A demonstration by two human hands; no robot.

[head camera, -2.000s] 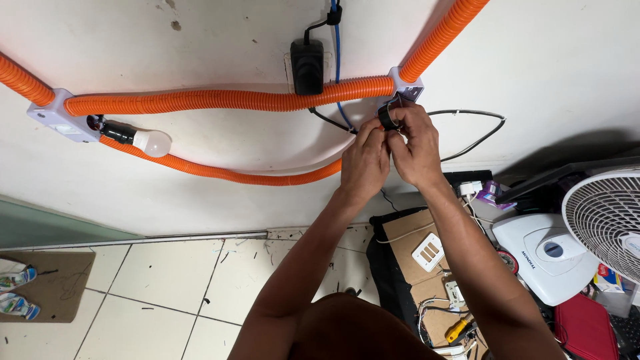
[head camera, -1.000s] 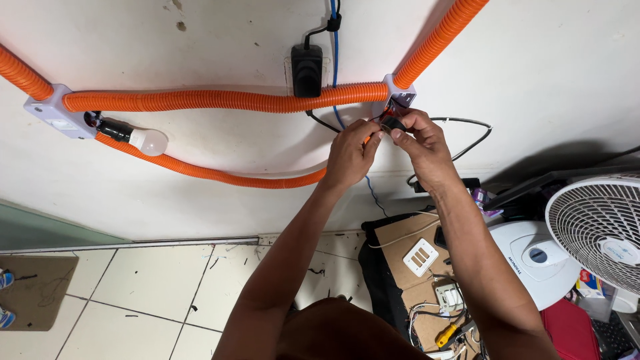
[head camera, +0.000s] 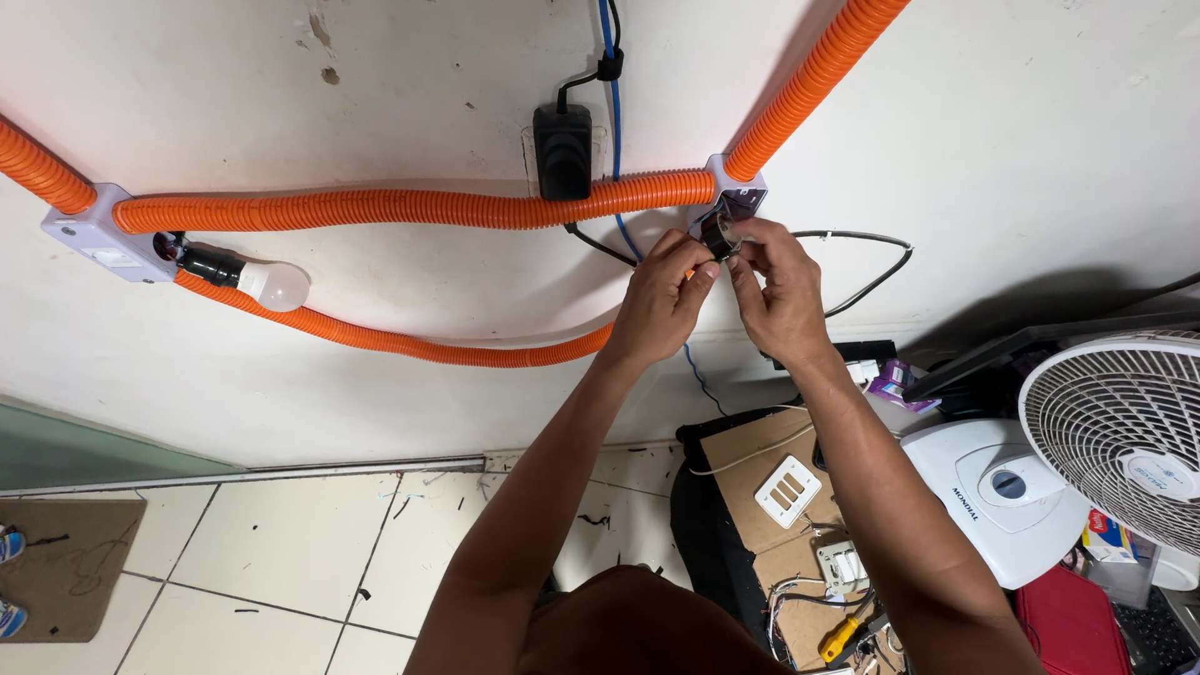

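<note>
Just below a grey electrical box (head camera: 746, 174) on the wall, my left hand (head camera: 664, 300) and my right hand (head camera: 780, 289) grip a small black round fitting (head camera: 720, 236) between their fingertips. It may be a lamp socket; the fingers partly cover it. Wires show inside the box's open lower part. Orange corrugated conduit (head camera: 422, 208) joins this box to a second grey box (head camera: 103, 234) at the left, where a black lamp holder (head camera: 214, 266) carries a white bulb (head camera: 277, 286).
A black power adapter (head camera: 564, 155) and a blue cable (head camera: 616, 122) are on the wall. At the right stand a white fan (head camera: 1125, 431) and its base (head camera: 998, 497). Cardboard (head camera: 750, 469) holds a switch plate (head camera: 787, 491), wires and a yellow-handled screwdriver (head camera: 841, 637).
Both hands stay at the right box, and the fingers have shifted around the black fitting. The box's open lower part shows more plainly than two seconds ago.
</note>
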